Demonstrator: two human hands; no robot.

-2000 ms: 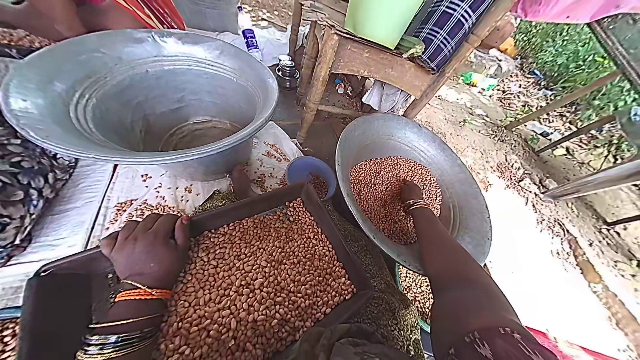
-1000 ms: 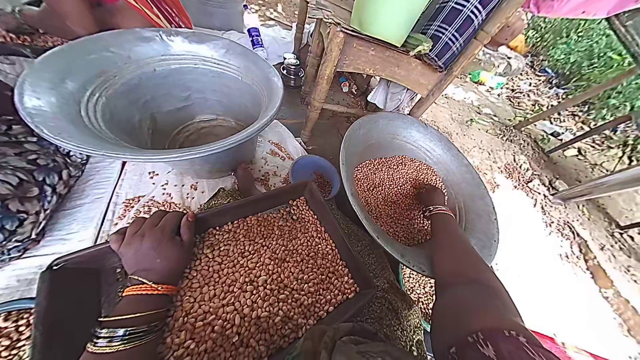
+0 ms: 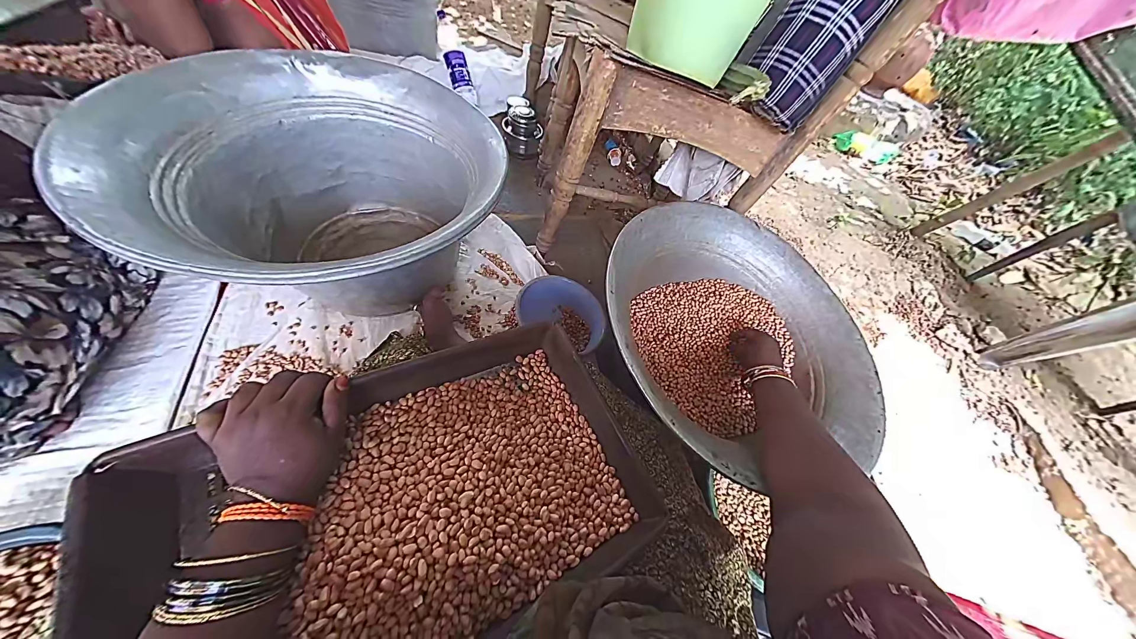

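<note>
A dark rectangular tray (image 3: 590, 382) full of shelled peanuts (image 3: 470, 497) rests on my lap. My left hand (image 3: 275, 430) lies over its far rim at the left, fingers curled on the edge, bangles at the wrist. My right hand (image 3: 754, 351) is pushed into the peanuts (image 3: 692, 337) in a tilted metal basin (image 3: 825, 328) on the right; its fingers are partly hidden among them, so their grip does not show. A large wide-rimmed metal basin (image 3: 266, 160) stands at the upper left, with no peanuts visible inside.
A small blue bowl (image 3: 537, 302) with some peanuts sits between the tray and the right basin. Beyond stands a wooden chair (image 3: 692, 115) bearing a light green container (image 3: 697, 35). Loose peanuts lie on the white sheet (image 3: 302, 328). Another person's legs (image 3: 169, 22) show at the top left.
My right hand has shifted a little within the peanuts of the right basin. My left hand stays on the tray's rim.
</note>
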